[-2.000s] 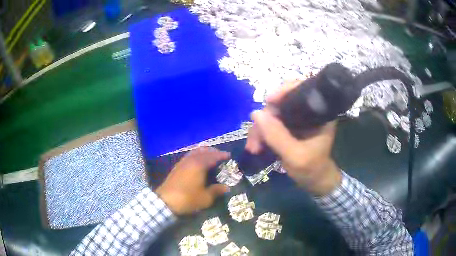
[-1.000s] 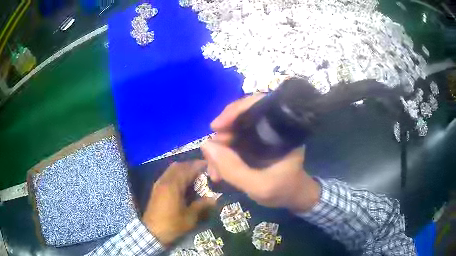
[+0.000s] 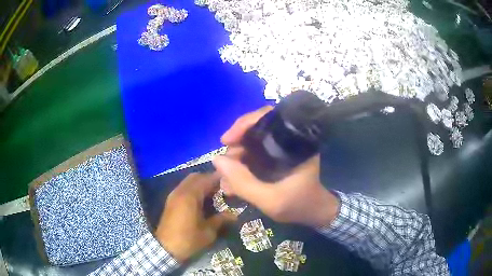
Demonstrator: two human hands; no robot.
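Note:
My right hand [image 3: 275,188] grips a thick black electric screwdriver [image 3: 286,135], tilted, with its cord leaving the top to the right. Its tip is hidden behind my fingers. My left hand [image 3: 191,215] has thumb and fingers around a white-and-brass socket insert [image 3: 221,202] on the dark bench, just under the screwdriver. Several more inserts lie near me, one at the middle [image 3: 256,235] and one to its right [image 3: 289,255]. A shallow brown cardboard tray holds a speckled mass of screws [image 3: 89,205] left of my left hand.
A large white heap of inserts [image 3: 345,51] fills the far side. A bright blue sheet [image 3: 178,102] lies left of it, with several inserts [image 3: 155,32] at its far end. Loose inserts [image 3: 435,144] lie at the right beside the cord. A green conveyor belt [image 3: 65,108] runs at the left.
Since the earliest frame, both hands and the screwdriver have moved left in view, the screwdriver now over the insert at my left hand. The group of inserts on the blue sheet has one more.

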